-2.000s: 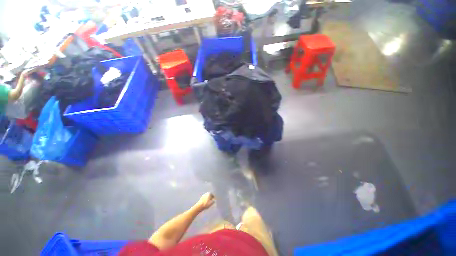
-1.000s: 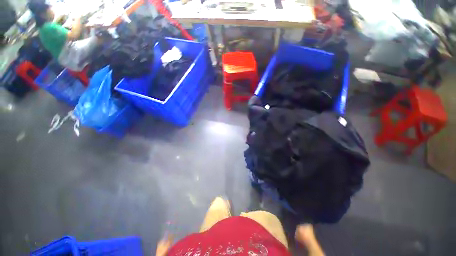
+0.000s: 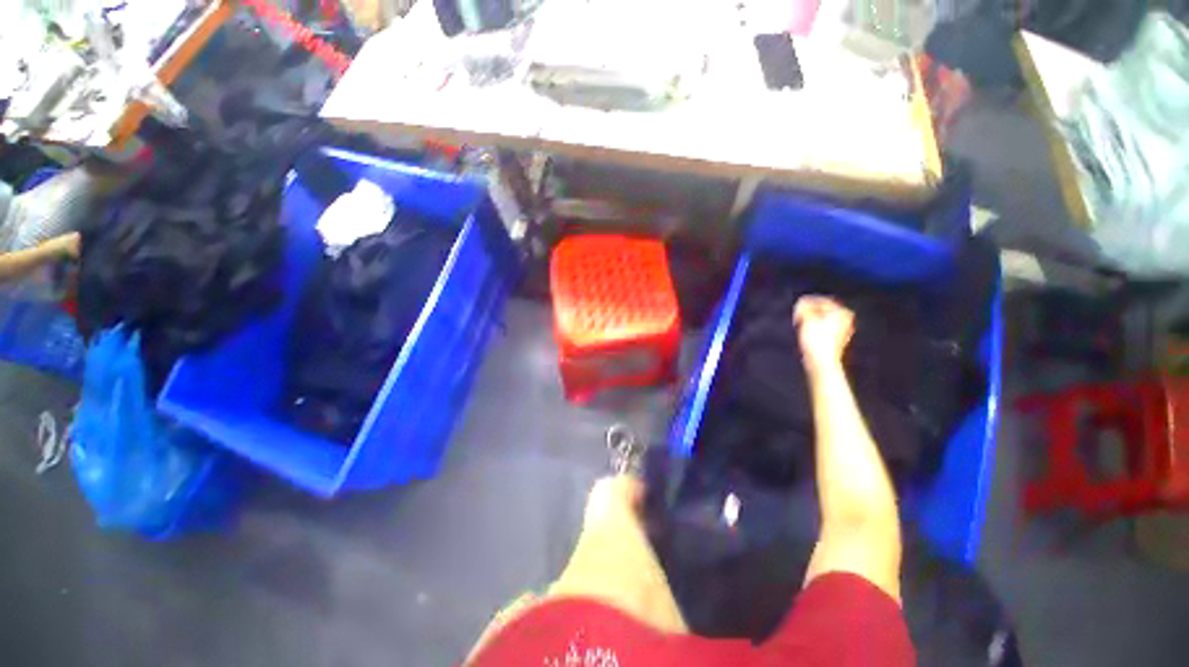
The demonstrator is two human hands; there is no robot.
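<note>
Black garments fill the blue plastic tub in front of me to the right, and more dark cloth lies over its near side. My right hand reaches over the middle of the tub with fingers seemingly curled. Whether it grips cloth I cannot tell. My left hand is low and blurred, beside the dark cloth near the tub's near left corner. Its fingers and any hold on the cloth are unclear. A small pale bit shows on the near cloth.
A red stool stands left of the tub. Another blue tub with black cloth and a white piece is farther left, by a blue bag. A white table stands ahead. Another person's forearm shows far left. A red stool is right.
The view has moved closer to the tub and the table. My right hand has moved from near my body to over the black garments. My left hand has moved forward beside the cloth.
</note>
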